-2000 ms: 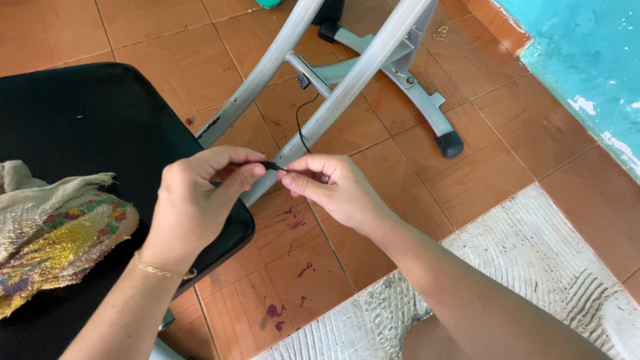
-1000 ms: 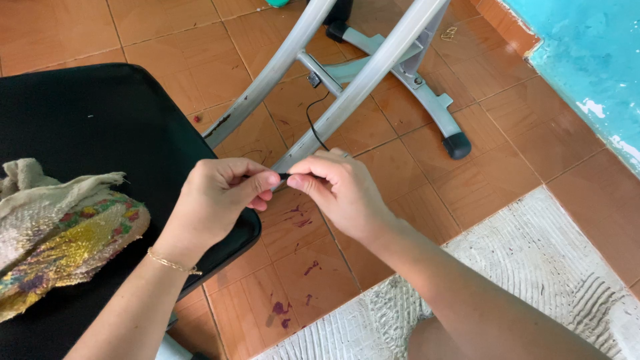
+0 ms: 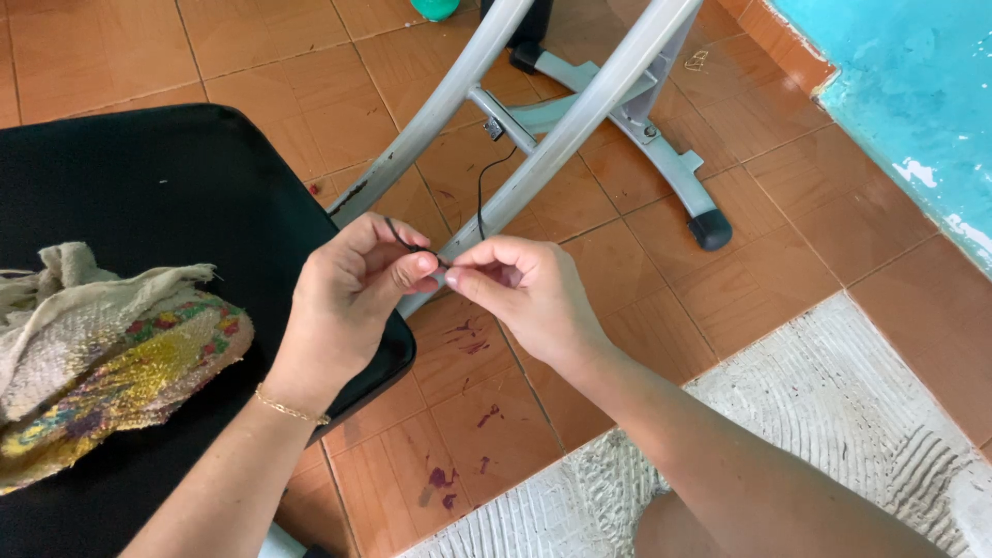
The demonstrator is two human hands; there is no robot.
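A thin black cord (image 3: 480,186) hangs from a small fitting on the crossbar of a grey metal frame and runs down behind my right hand. My left hand (image 3: 349,287) pinches a dark piece of the cord between thumb and forefinger, and a short curved length sticks up over its fingers. Close beside it, at the right, my right hand (image 3: 527,287) pinches the same dark strand by thumb and fingertip. Both hands are just in front of the grey tube, past the corner of a black padded seat (image 3: 232,178). Whether the strand is knotted, I cannot tell.
A stained, patterned cloth (image 3: 147,341) lies on the seat at the left. The grey metal frame (image 3: 589,101) stands on a foot with a black end cap (image 3: 710,229). Orange floor tiles, a rough white patch (image 3: 837,387) and a turquoise wall (image 3: 922,93) surround it.
The short curved length of black cord now shows above my left fingers, where it was not visible before. Both hands remain close together at the cord.
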